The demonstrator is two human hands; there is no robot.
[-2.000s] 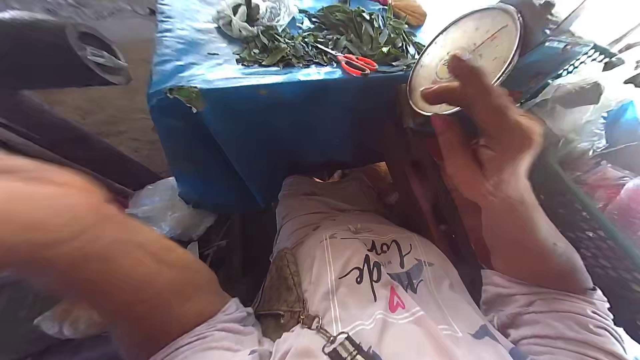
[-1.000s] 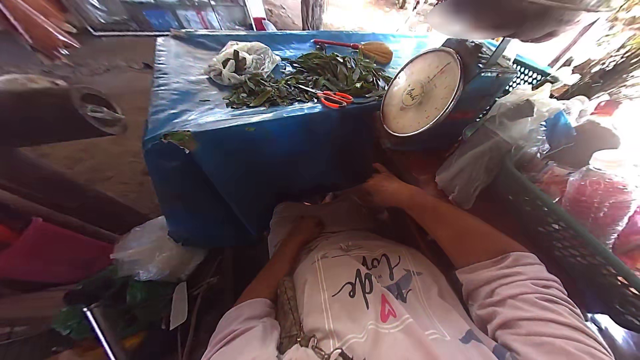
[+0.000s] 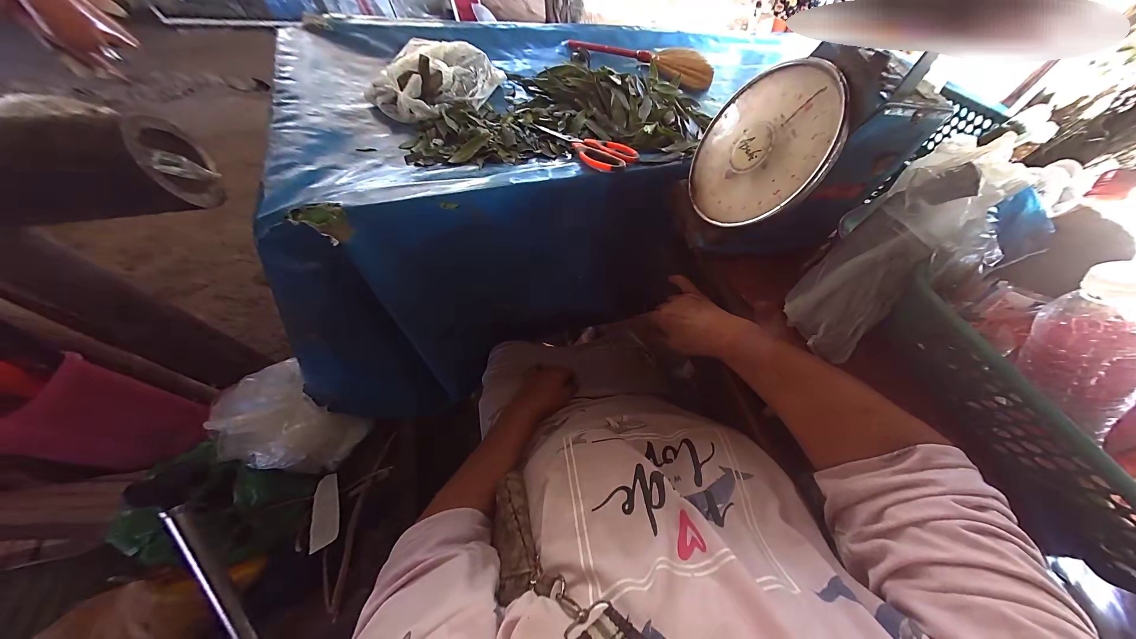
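Observation:
My left hand rests low on my lap, dark and partly curled; whether it holds anything is unclear. My right hand is beside my right thigh, below the table edge, with one finger extended and the rest bent. Above on the blue-covered table lies a pile of green leaves. Orange-handled scissors lie at the pile's front edge. Left of the leaves sits a crumpled clear plastic bag. A red-handled brush lies behind them. A round dial scale stands at the right.
A green plastic crate is on my right, with plastic bags at its near corner. At lower left are another plastic bag, a pink item and a metal tube. Part of another person's hand shows at upper left.
Two seconds ago my hands were raised, the right one in front of the scale; both are now down by my lap. The view has shifted. The other person's hand has come into view.

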